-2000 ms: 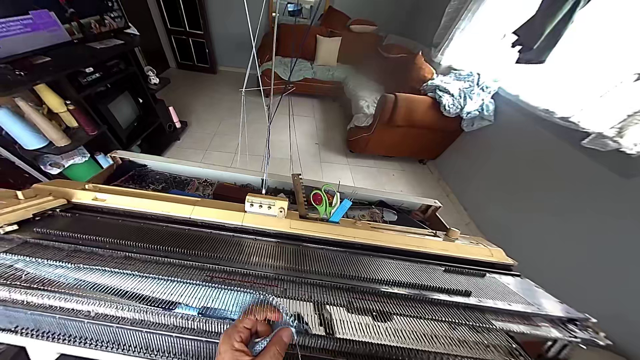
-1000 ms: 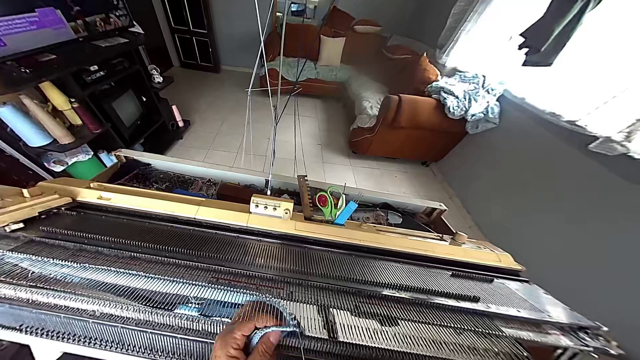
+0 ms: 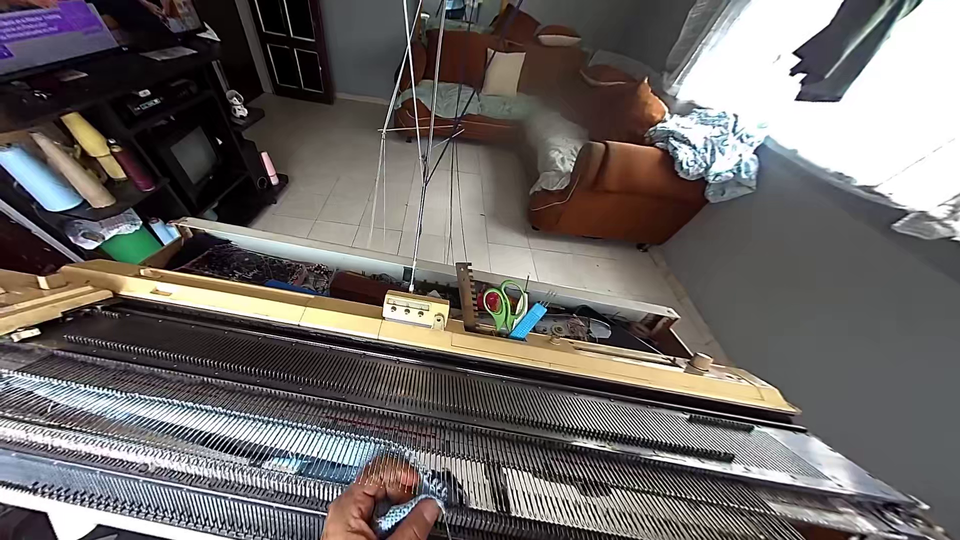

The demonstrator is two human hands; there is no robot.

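Observation:
My left hand point(image 3: 386, 499) is low in the middle of the view, its thumb and fingers closed on the edge of a light blue knitted fabric point(image 3: 405, 514). The fabric hangs between the needle beds of a knitting machine point(image 3: 300, 382), and part of it shows pale blue through the needles to the left. A thin strand runs down beside my thumb. The curled fingers hide some needles and stitches. My right hand is out of view.
Yarn tension rods point(image 3: 431, 112) rise behind the machine. Green-handled scissors point(image 3: 504, 307) and a blue plastic tool point(image 3: 529, 321) stand at its back rail. Yarn cones point(image 3: 37, 178) lie on a shelf at left; a brown sofa point(image 3: 630, 184) stands beyond.
My left hand stays on the knitted fabric edge. Its fingers and the held cloth have changed pose slightly; the folded edge looked more spread out over the fingers a second ago.

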